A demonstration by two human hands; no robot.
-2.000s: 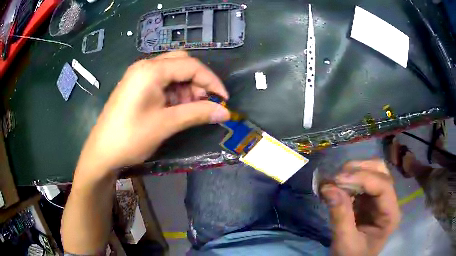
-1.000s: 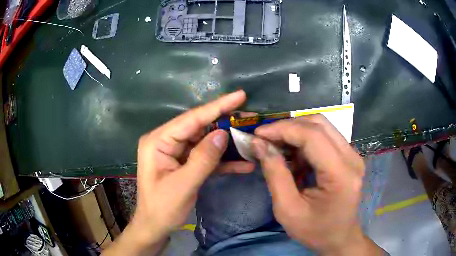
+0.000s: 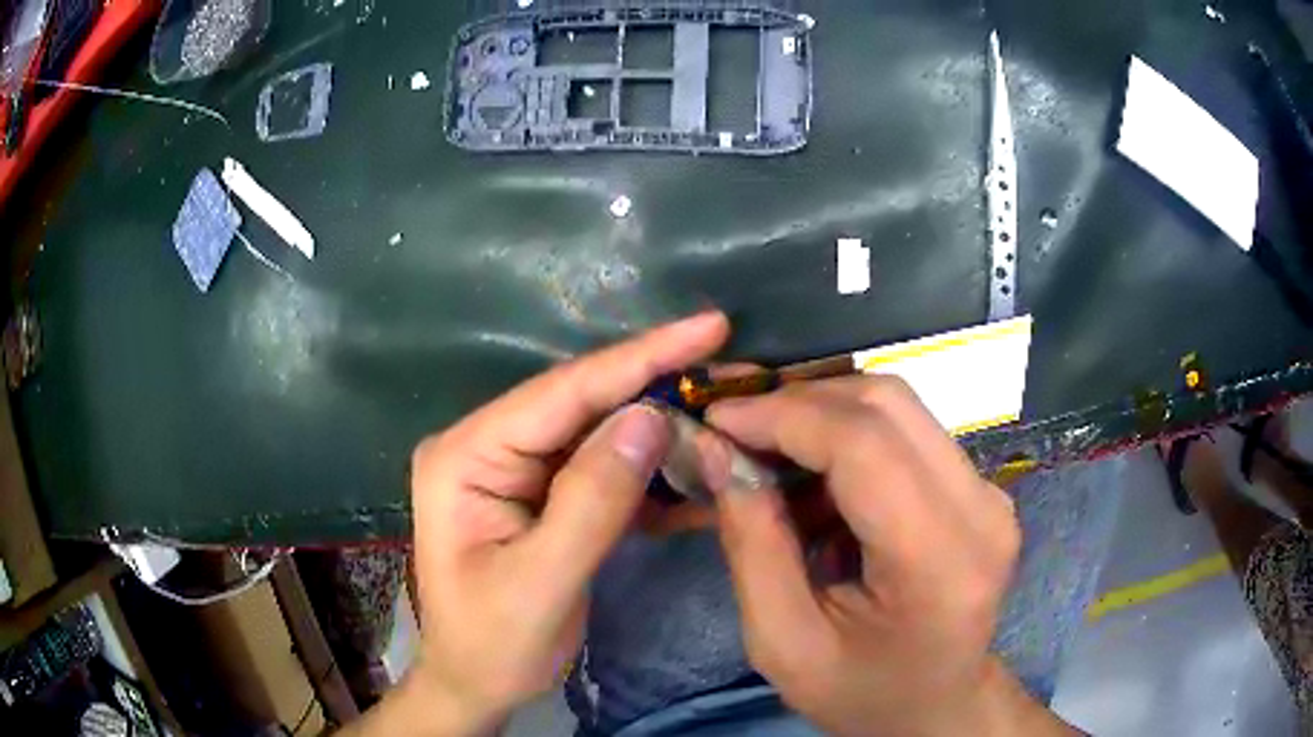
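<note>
My left hand [image 3: 540, 490] pinches the blue circuit board [image 3: 665, 392], of which only a small part shows between the fingers. My right hand [image 3: 871, 540] holds a pale silvery sheet [image 3: 697, 458] between thumb and fingers against the board's near side. The orange flex cable [image 3: 742, 382] runs right from the board to the display [image 3: 972, 372], whose white backing with yellow edges sticks out behind my right fingers. My hands are close together over the bench's front edge and hide most of the board.
The grey housing [image 3: 648, 79] lies at the back. Tweezers [image 3: 1002, 187] lie right of it, with a white card [image 3: 1189, 151] further right. A small white piece [image 3: 854, 267], a blue-grey dotted piece [image 3: 206, 228], a clear frame [image 3: 295, 101] and a screw cup [image 3: 210, 32] lie on the mat.
My hands came together and my right hand brought the pale sheet to the board. The display swung right and is now partly behind my right fingers. The camera view has also shifted.
</note>
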